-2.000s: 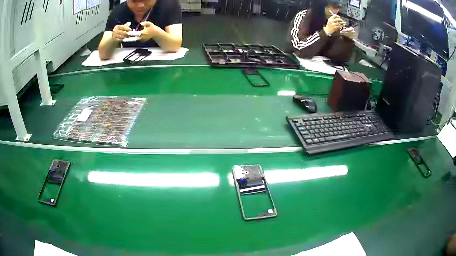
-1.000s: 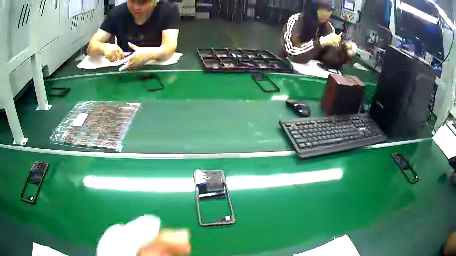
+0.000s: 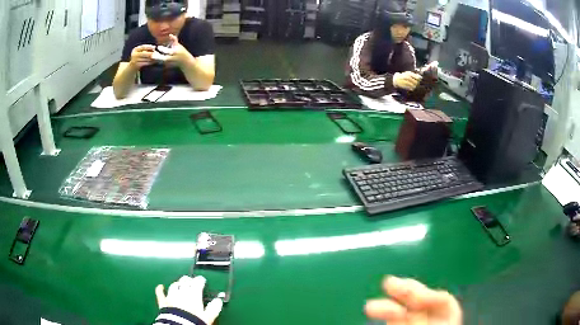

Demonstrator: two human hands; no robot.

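A black phone mid-frame (image 3: pixel 215 254) lies flat on the green belt, left of centre near me, its filled end away from me and its open window toward me. My left hand (image 3: pixel 186 303), in a white glove with a striped cuff, is over its lower left edge. The fingers are spread, and the thumb is by the bottom edge. Whether they touch it is hard to tell. My right hand (image 3: pixel 416 306) is bare, blurred and empty at the bottom right, fingers apart, away from the mid-frame and cut off by the picture's edge.
Single mid-frames lie at far left (image 3: pixel 24 240) and right (image 3: pixel 491 225); several lie across the rail. A clear pack (image 3: pixel 117 176), keyboard (image 3: pixel 413 183), mouse (image 3: pixel 367 152), dark box (image 3: pixel 424 134), computer tower (image 3: pixel 502 127) and compartment tray (image 3: pixel 299 94) stand beyond. Two people sit opposite.
The near mid-frame and its neighbours have shifted left. My left hand came in and reached the near mid-frame. My right hand has come into view. The person at far left has raised both hands.
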